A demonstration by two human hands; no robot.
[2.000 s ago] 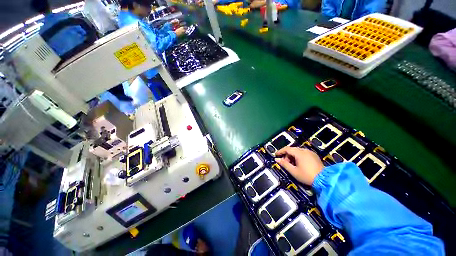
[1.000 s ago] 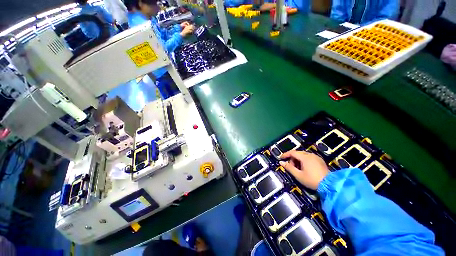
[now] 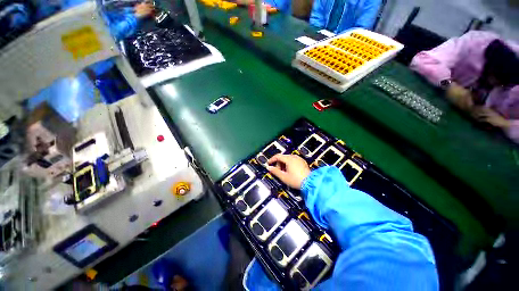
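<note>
My right hand (image 3: 289, 170), bare with a blue sleeve, is over the black blister tray (image 3: 392, 196). Its thumb and forefinger are close together at the lower edge of a phone housing (image 3: 273, 151) in the far left row. Whether they grip it is too small to tell. More housings with cream frames and dark windows, such as one near the front (image 3: 289, 244), lie in the pockets with yellow tabs beside them. My left hand is not in view.
The screwdriving machine (image 3: 171, 165) stands left, a housing (image 3: 85, 182) in its jig. A blue-silver handset (image 3: 219, 104) and a red one (image 3: 323, 104) lie on the green bench. White parts trays (image 3: 341, 85) stand beyond. A person in pink sits at the right.
The view has swung right, so the machine and tray sit further left and a person in pink shows. My right hand stays over the same part of the tray.
</note>
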